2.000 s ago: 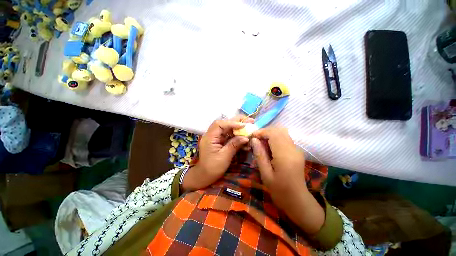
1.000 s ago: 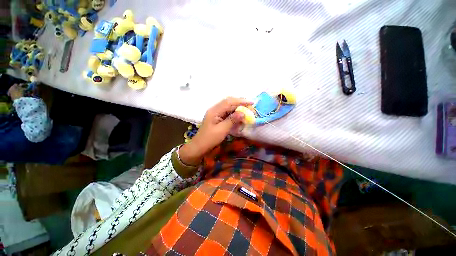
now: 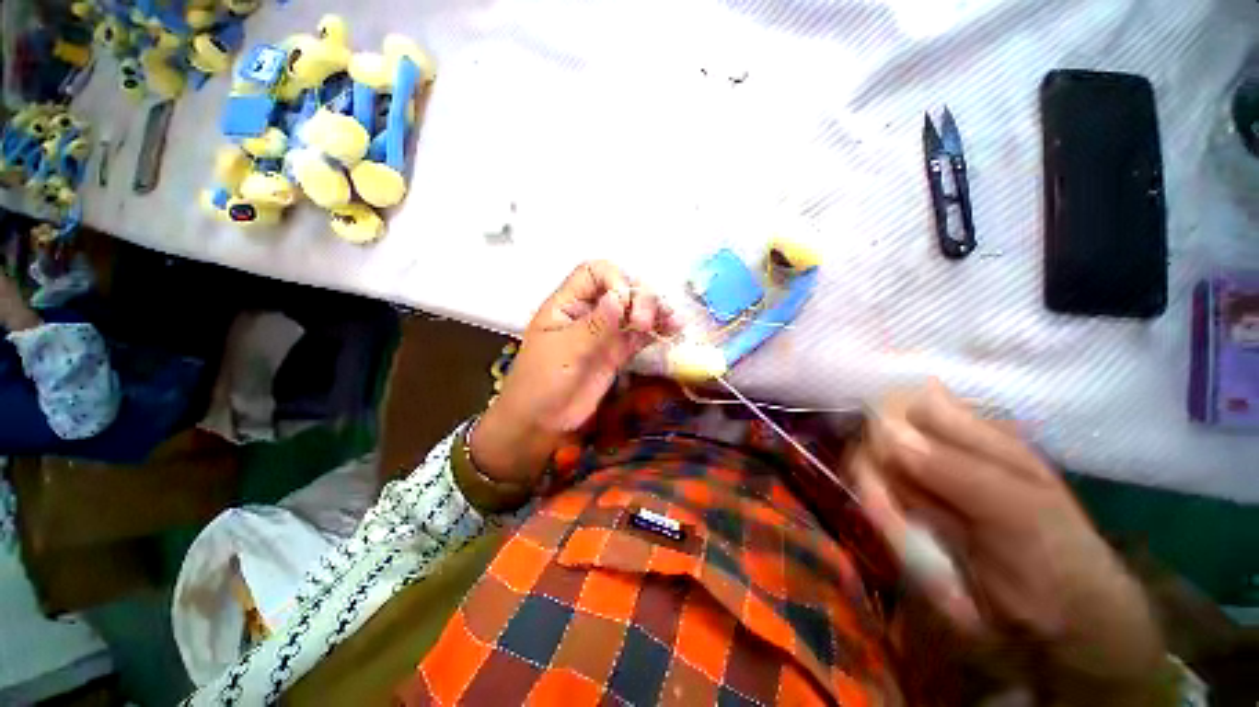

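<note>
A plush piece lies at the table edge: its near pale yellow end (image 3: 697, 362), light blue band (image 3: 768, 321), and far yellow end (image 3: 791, 258). A blue hang tag (image 3: 726, 283) lies beside the band. My left hand (image 3: 559, 356) is just left of the near end, fingertips pinched with a fine thread at them. My right hand (image 3: 987, 518) is blurred, low on the right, with a white wrap (image 3: 928, 564) on a finger. White sewing thread (image 3: 787, 437) runs taut from the near end to my right hand. No needle can be made out.
Black thread snips (image 3: 950, 187) and a black smartphone (image 3: 1103, 194) lie right on the whitish cloth. A purple box (image 3: 1223, 352) is at the right edge. A pile of plush pieces (image 3: 332, 159) lies left. Another person's sleeve (image 3: 69, 380) shows at far left.
My right hand, out of view one second ago, is back at the lower right. My left hand has let go of the near yellow end and sits left of it.
</note>
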